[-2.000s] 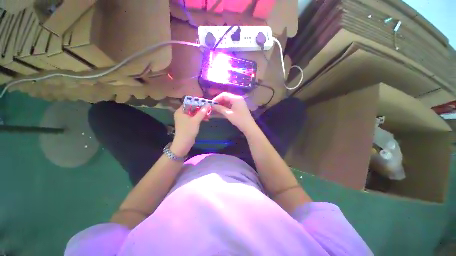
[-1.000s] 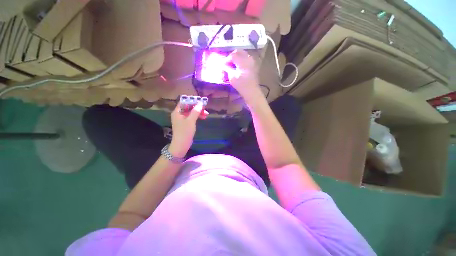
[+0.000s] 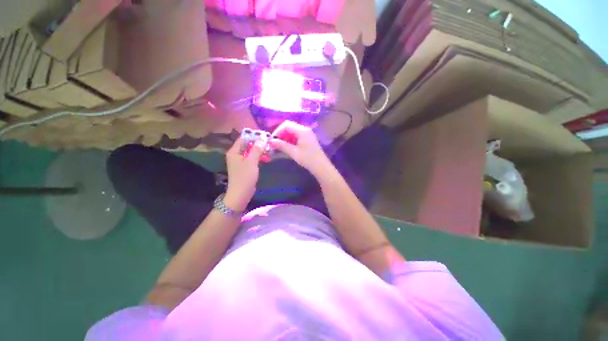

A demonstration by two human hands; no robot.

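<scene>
My left hand (image 3: 245,160) holds a short strip of small grey-white parts (image 3: 255,136) above my lap, just in front of the lamp. My right hand (image 3: 298,144) is at the right end of the strip, its fingertips pinched there; whether it grips the strip or a separate part is too small to tell. The black lamp (image 3: 288,92) glows pink-violet and washes out its left part. The white power strip (image 3: 295,50), with dark plugs in it, lies just behind the lamp.
Brown die-cut boxes (image 3: 73,73) stand at left, with a pale cable (image 3: 133,106) across them. Flattened cartons (image 3: 493,60) are stacked at right. A large open carton (image 3: 433,173) at right holds a clear bag (image 3: 508,192). My knees are below the lamp.
My right hand has come back from over the lamp to the strip in my left hand. More of the lamp's glowing face shows. The whole view has shifted slightly.
</scene>
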